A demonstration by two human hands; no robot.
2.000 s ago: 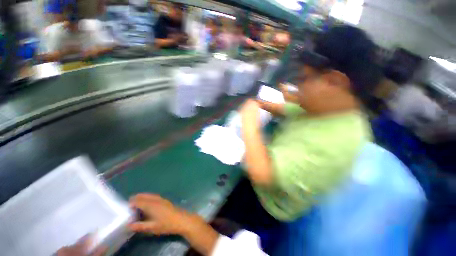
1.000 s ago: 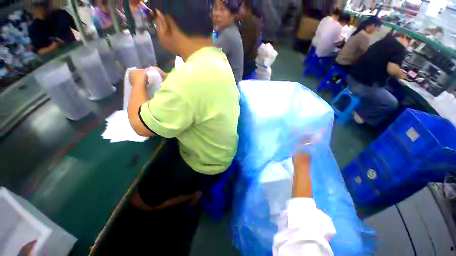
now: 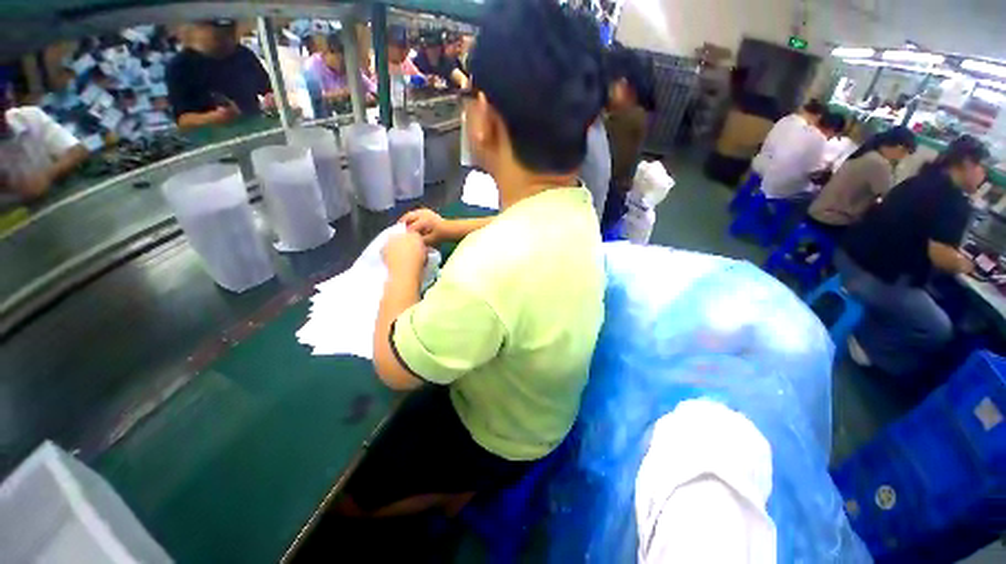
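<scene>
A white foam box (image 3: 72, 512) is cut off by the lower left corner; its rim and part of a wall show. My left hand is not in view. My right arm's white sleeve (image 3: 706, 485) reaches forward over the large translucent blue bag (image 3: 728, 320), which shows pale shapes inside. My right hand is hidden beyond the sleeve, so what it touches cannot be seen.
A green-shirted person (image 3: 518, 308) sits at the green bench (image 3: 243, 441), hands at a fanned stack of white pouches (image 3: 348, 314). Upright bagged products (image 3: 221, 226) stand on the dark belt (image 3: 66, 358). Blue crates (image 3: 938, 468) stand at the right.
The view has turned, so the foam box lies further into the corner. My right arm has moved forward and its hand has gone out of sight. My left fingers no longer show at the box.
</scene>
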